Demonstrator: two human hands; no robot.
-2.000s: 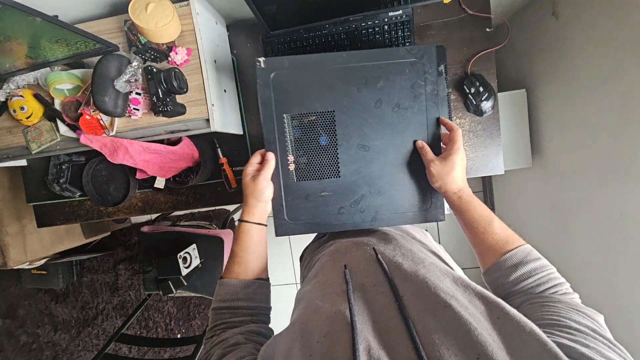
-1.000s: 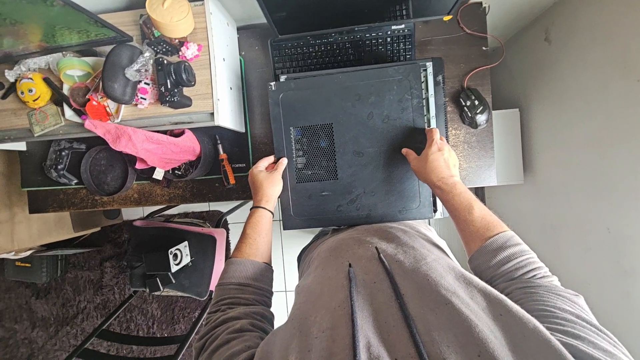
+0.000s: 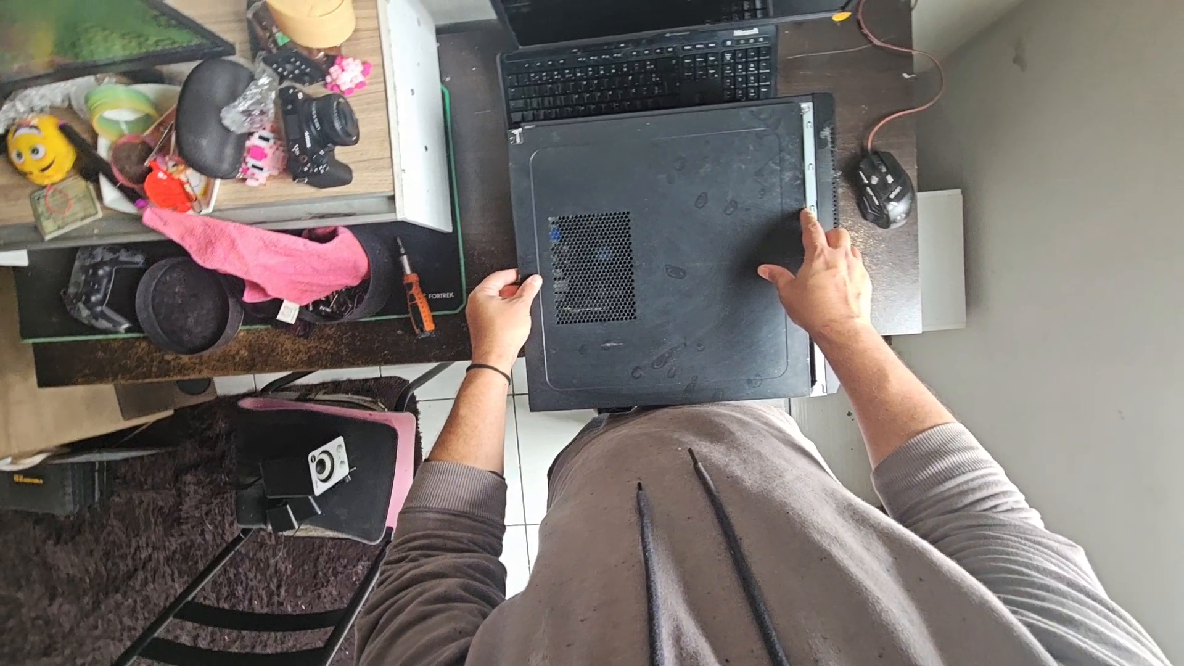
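Observation:
A black computer case side panel (image 3: pixel 712 268) with a perforated vent lies over the case (image 3: pixel 823 125), whose metal edge shows along the right. My left hand (image 3: pixel 502 313) pinches the panel's left edge between thumb and fingers. My right hand (image 3: pixel 823 277) rests on the panel's right side, its index finger at the bare metal strip (image 3: pixel 807 157) and its thumb on the black surface. The case's lower edge is close against the hoodie at my waist. What lies beneath the panel is hidden.
Behind the case is a black keyboard (image 3: pixel 638 74); a wired mouse (image 3: pixel 884 189) lies right. Left are an orange-handled screwdriver (image 3: pixel 416 294), a pink cloth (image 3: pixel 264 254), round black containers (image 3: pixel 188 305) and a shelf with a camera (image 3: pixel 316 134). A chair (image 3: pixel 402 462) stands lower left.
The panel has shifted left relative to the case, and the metal strip along the right has become exposed. My right hand has moved from the right edge onto the top.

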